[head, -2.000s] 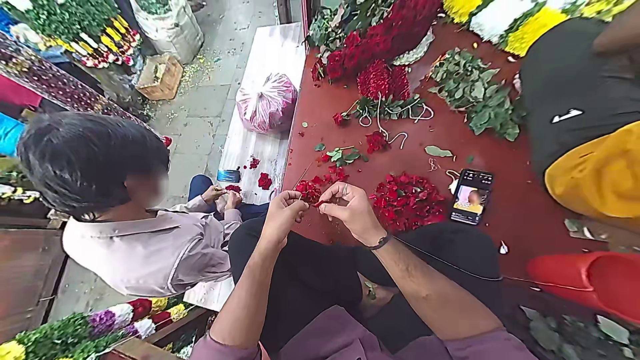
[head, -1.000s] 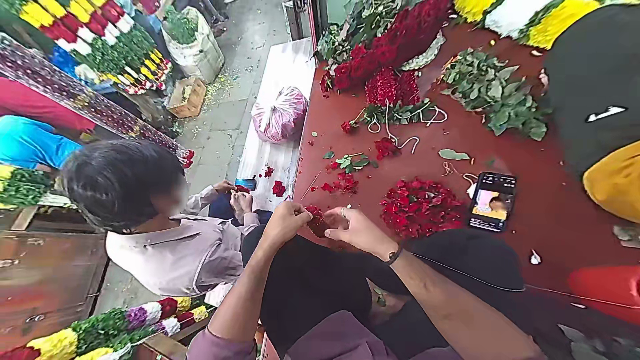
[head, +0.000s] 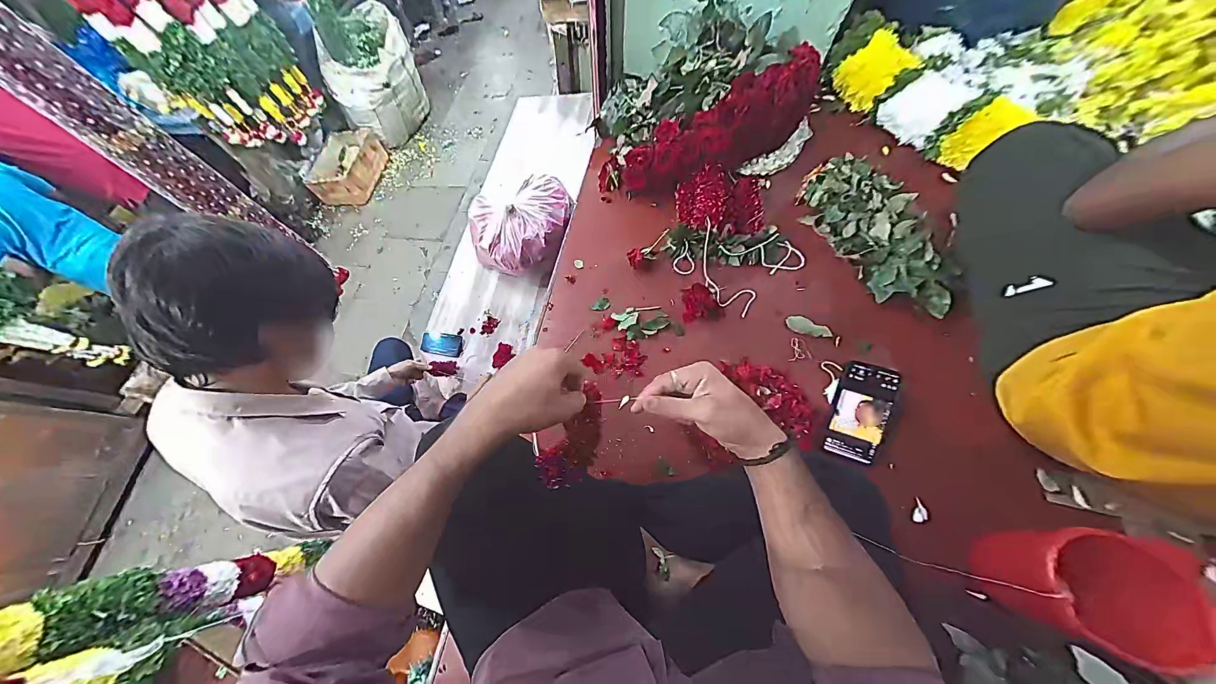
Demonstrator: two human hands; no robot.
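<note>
My left hand [head: 543, 389] is closed around something thin, perhaps a needle, whose tip shows above the fingers. A strand of threaded red petals [head: 581, 432] hangs just below it. My right hand [head: 698, 404] pinches a small whitish bud [head: 624, 402] or the thread beside it, between thumb and finger. A thin thread spans the gap between both hands. Behind my right hand lies a heap of red petals [head: 774, 394]. Loose red petals [head: 622, 359] and a leafy sprig [head: 642, 323] lie beyond my hands.
A phone [head: 863, 412] lies right of the petals, a red bucket [head: 1130, 594] at lower right. Rose bunches [head: 722, 123] and cut leaves [head: 879, 223] lie at the back. A person [head: 275, 418] sits at left by a pink-filled plastic bag [head: 518, 223]. Another person's knee is at right.
My hands have moved slightly apart, and a thread with a small whitish bud now shows between them. The seated person's hands at left have also moved apart.
</note>
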